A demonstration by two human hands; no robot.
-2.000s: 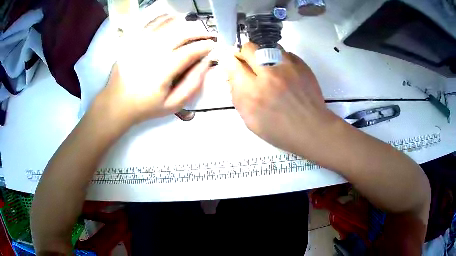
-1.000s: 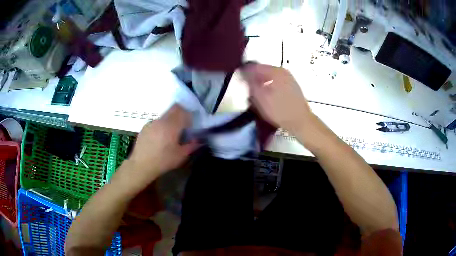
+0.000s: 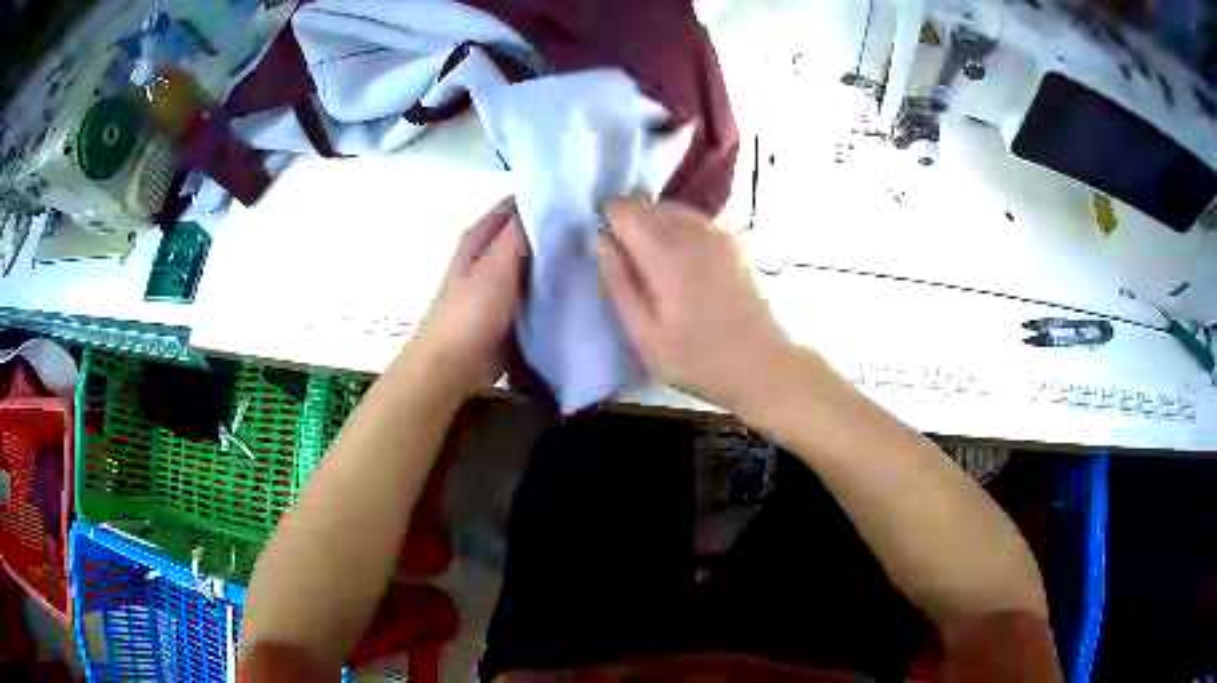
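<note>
A pale grey fabric panel hangs between my hands over the table's front edge, with maroon fabric behind it and a little maroon under its lower left side. My left hand holds the panel's left edge. My right hand is on its right side with the fingers bent onto the cloth and is slightly blurred; the fingertips are partly hidden. More pale cloth with dark strips lies behind at the left, joined to or touching the maroon cloth.
The sewing machine's needle area and dark screen are at the upper right. Thread snips lie near a dark cord. A round-dialled device stands far left. Green and blue baskets are below.
My hands and the cloth have moved from the needle area to the table's front edge at the left. Since one second ago, the pale panel has been spread over the maroon part and its dark band.
</note>
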